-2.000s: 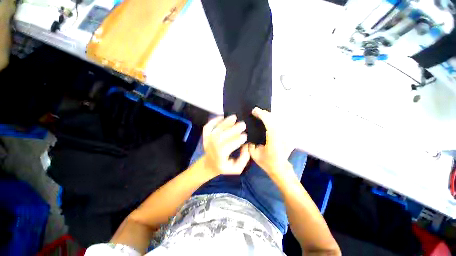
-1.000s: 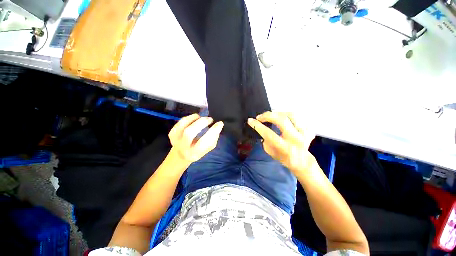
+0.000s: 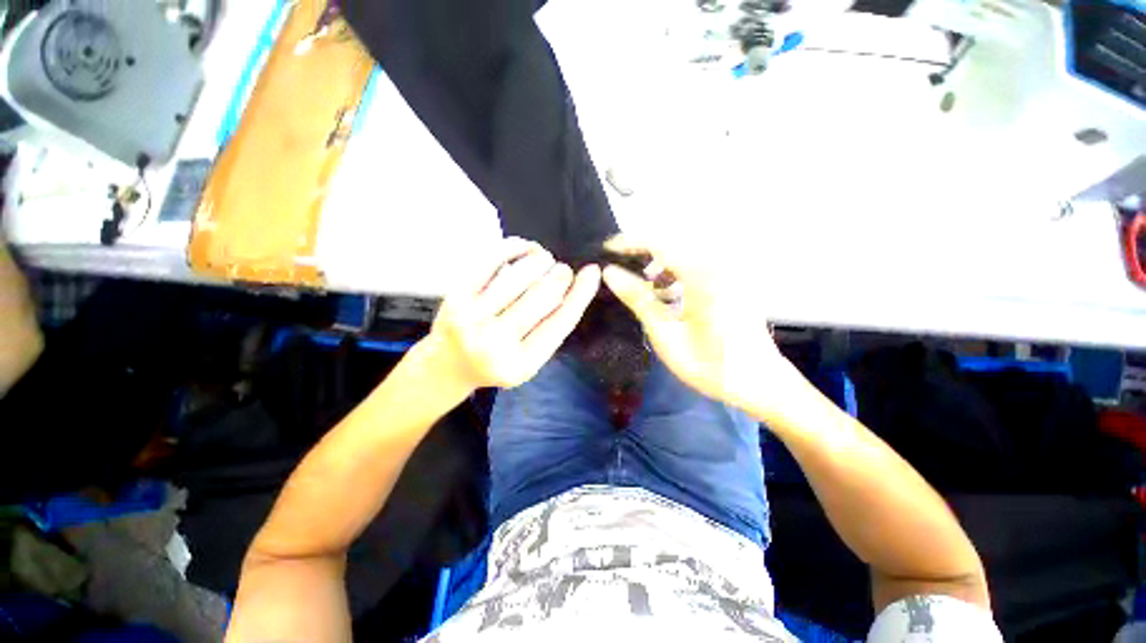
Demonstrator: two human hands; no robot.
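Observation:
A long black cloth panel (image 3: 484, 107) lies across the white table from the top edge down to the table's front edge. My left hand (image 3: 522, 314) pinches its near end between thumb and fingers. My right hand (image 3: 685, 314) meets it there, fingers curled on the same end, with a small dark folded bit between the fingertips. The two hands nearly touch at the thumbs. The cloth edge under the fingers is hidden.
Tape-covered cardboard (image 3: 270, 176) lies left on the white table (image 3: 817, 226). A grey machine part (image 3: 107, 75) is upper left. Red scissor handles (image 3: 1135, 249) and a dark control panel (image 3: 1112, 44) are right. Another person's arm (image 3: 15, 320) shows at the left edge.
My hands, apart one second ago, have come together at the cloth's near end. The cloth slants more to the upper left. The view has turned and shifted, showing the control panel and grey machine part.

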